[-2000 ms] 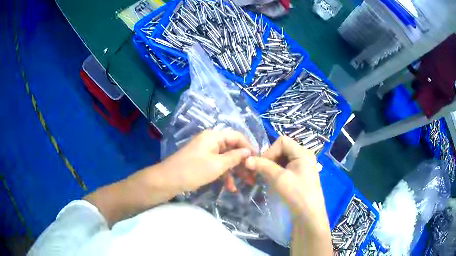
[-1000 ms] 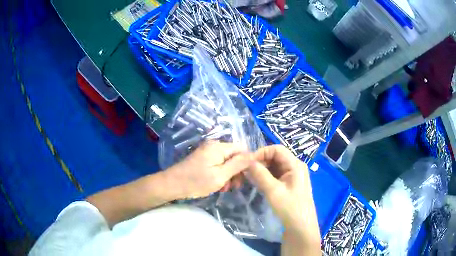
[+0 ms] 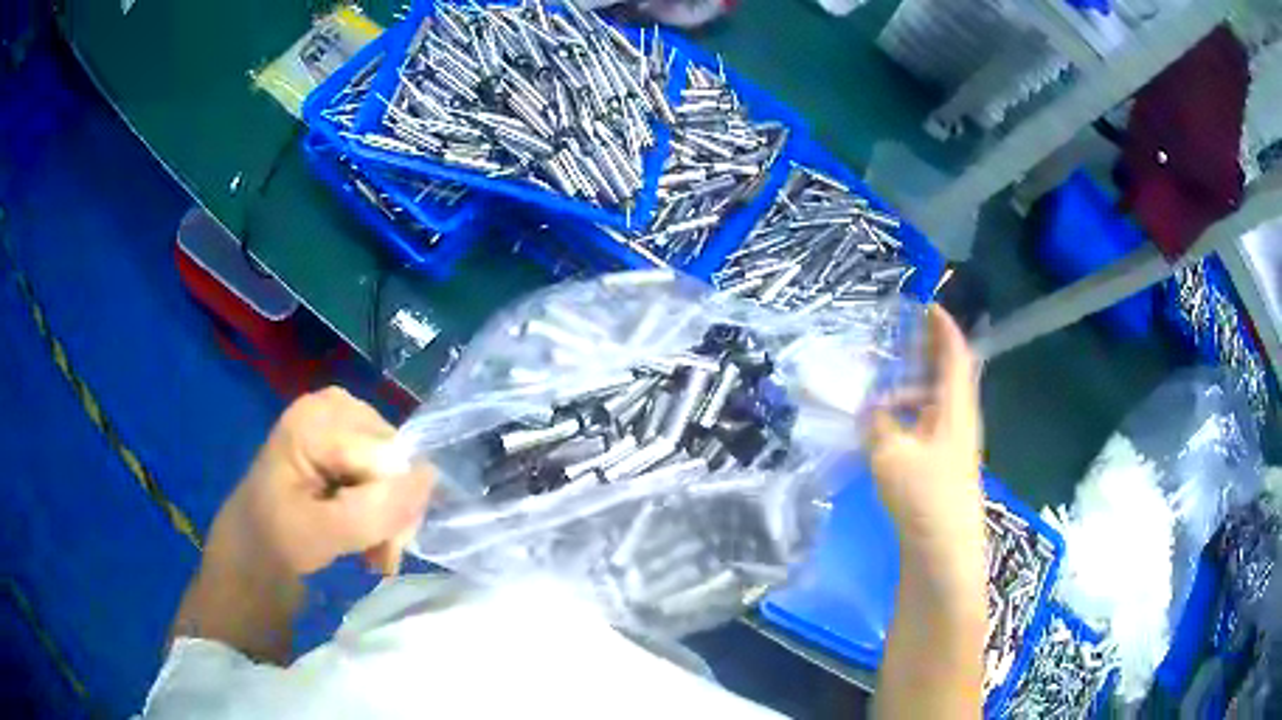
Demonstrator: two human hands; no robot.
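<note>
A clear poly bag (image 3: pixel 661 549) is stretched open between my hands, close to my body. Short silver metal sleeves (image 3: pixel 661 422) lie inside and show through its open mouth. My left hand (image 3: pixel 345 478) grips the left edge of the bag, fingers closed on the plastic. My right hand (image 3: pixel 928 422) holds the right edge, with the plastic between thumb and fingers. The bag partly covers an empty-looking blue tray (image 3: pixel 839 570) below it.
Blue trays of silver rod assemblies (image 3: pixel 541 99) stand beyond the bag, some stacked. A bag of white parts (image 3: pixel 1125 563) and a tray of metal pieces (image 3: pixel 1012 563) are at right. Metal shelf supports (image 3: pixel 1069 169) are upper right. A red stool (image 3: pixel 239 303) is left, beyond the bench edge.
My hands were together at the bag's gathered top. They have moved apart, left and right, and the bag is now spread open, showing the sleeves inside.
</note>
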